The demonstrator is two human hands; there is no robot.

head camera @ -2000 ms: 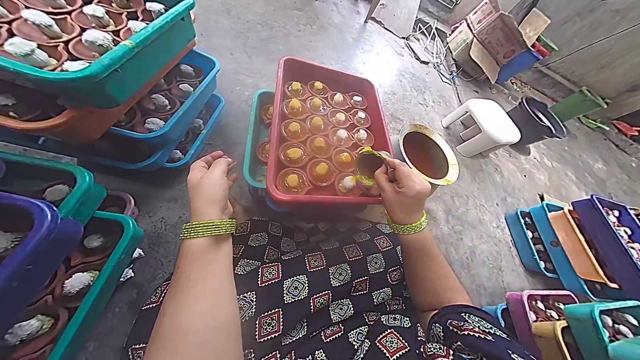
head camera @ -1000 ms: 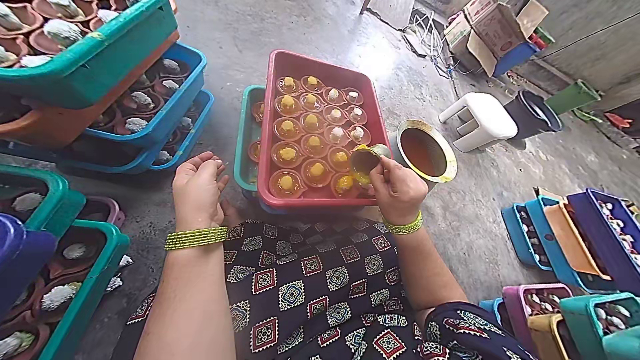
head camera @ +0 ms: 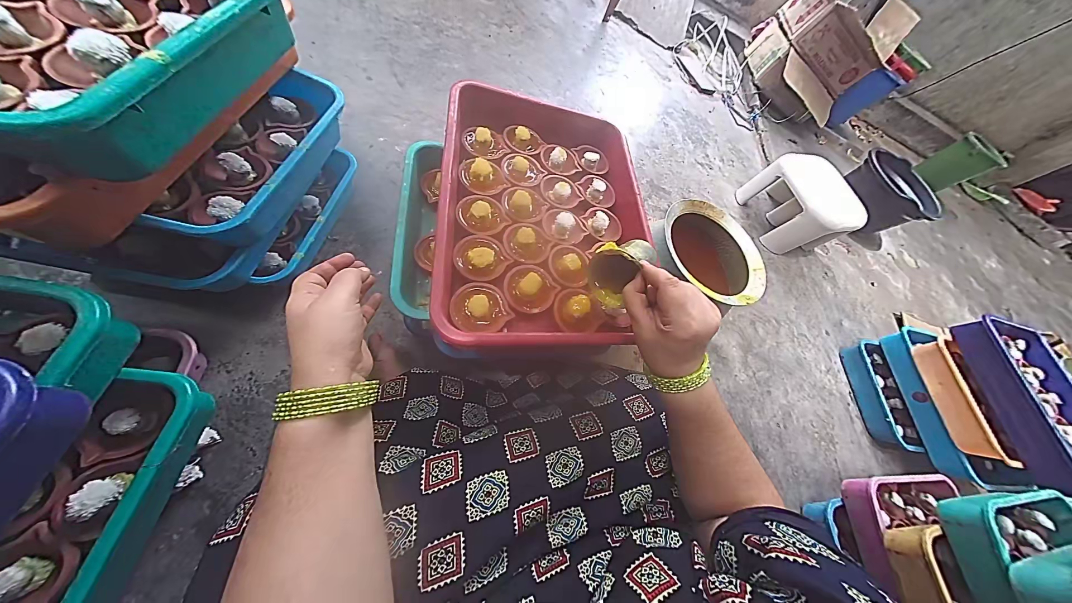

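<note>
A red plastic tray (head camera: 624, 167) holds rows of clay lamp cups. Yellow-coated lumps (head camera: 481, 258) sit in the cups on the left and lower right, while white lumps (head camera: 564, 223) fill several at the upper right. Pinched in my right hand (head camera: 674, 314) is a small metal cup (head camera: 618, 266) smeared with yellow, tilted over the tray's lower right corner. To the right of the tray stands a metal pot (head camera: 712, 251) of reddish-brown liquid. My left hand (head camera: 331, 314) hovers left of the tray, fingers loosely curled, with nothing visible in it.
Stacked trays of clay cups (head camera: 251, 193) stand at the left, with more (head camera: 159, 469) below them. A green tray (head camera: 410, 234) lies under the red one. Further stacks (head camera: 946, 402) are at the lower right. A white stool (head camera: 808, 201), a dark bucket (head camera: 892, 193) and cardboard boxes (head camera: 837, 54) stand beyond.
The small metal cup stays in my right hand near the tray's lower right corner. A lower right lump that looked whitish two seconds ago is yellow now. My left hand stays beside the tray.
</note>
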